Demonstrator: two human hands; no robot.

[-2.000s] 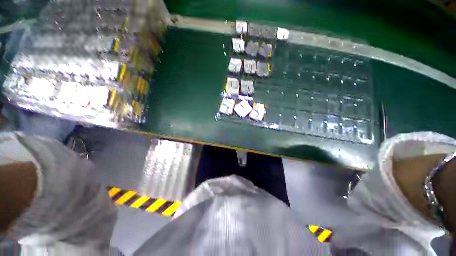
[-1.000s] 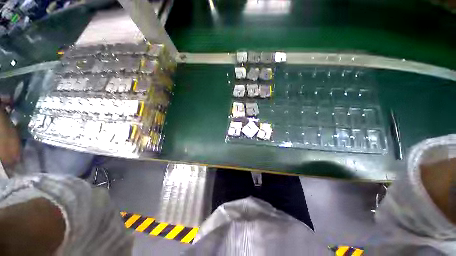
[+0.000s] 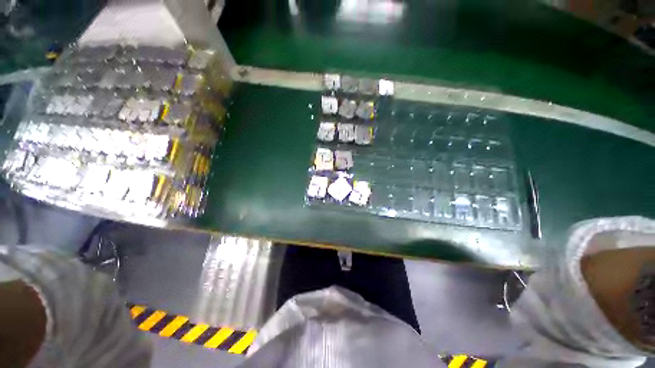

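A clear blister tray (image 3: 445, 165) lies on the green bench in front of me. Its left side holds short rows of grey and white square cells (image 3: 347, 132), some with yellow edges. One white cell (image 3: 340, 188) in the front row sits turned askew. The other pockets to the right show no cells. Tweezers (image 3: 533, 205) lie just right of the tray. Both my hands are out of the picture. Only my forearms and pale sleeves show at the lower left and lower right, with a metal wristwatch at the right edge.
A tall glossy stack of filled trays (image 3: 100, 136) stands at the left. A pale metal rail (image 3: 553, 113) runs behind the tray, with a green belt (image 3: 445, 43) beyond. Clear trays (image 3: 233, 280) sit low below the bench edge, near yellow-black floor tape (image 3: 194, 332).
The view has shifted and tilted, first showing more of the far belt, then swinging slightly right. The tray, cells and tweezers keep their places on the bench. My hands remain out of view.
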